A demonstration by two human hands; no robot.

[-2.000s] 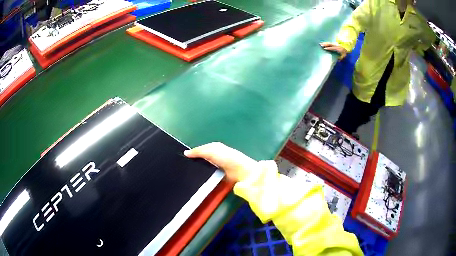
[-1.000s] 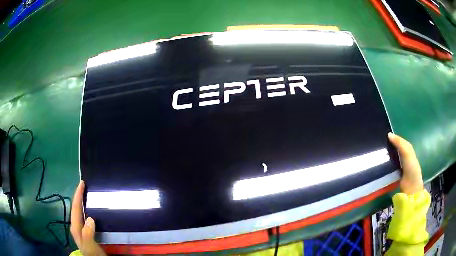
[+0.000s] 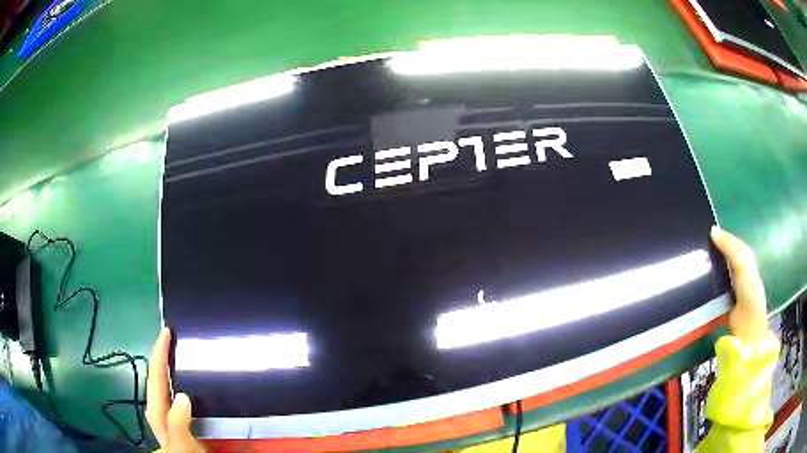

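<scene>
The all-in-one PC unit (image 3: 398,239) lies screen up in front of me, with a white CEPTER logo, a small white label and bright light reflections. The red foam pad (image 3: 380,435) shows under its near edge. My left hand (image 3: 168,398) is on the unit's lower left edge, cut off by the bottom of the picture. My right hand (image 3: 743,279) is on its right edge near the lower corner. Both hands hold the unit by its sides; the fingers underneath are hidden. A thin black cable (image 3: 518,425) hangs from the near edge.
A black power adapter (image 3: 29,301) with a coiled cord lies on the green bench (image 3: 88,195) at left. Another unit (image 3: 752,31) on red foam is at top right. A blue lattice pallet (image 3: 624,425) and open units (image 3: 786,380) are below the bench edge at lower right.
From two seconds to one second ago, the view turned onto the unit and my left hand came into view on its edge. Since then, the unit and hands sit slightly farther right in the picture.
</scene>
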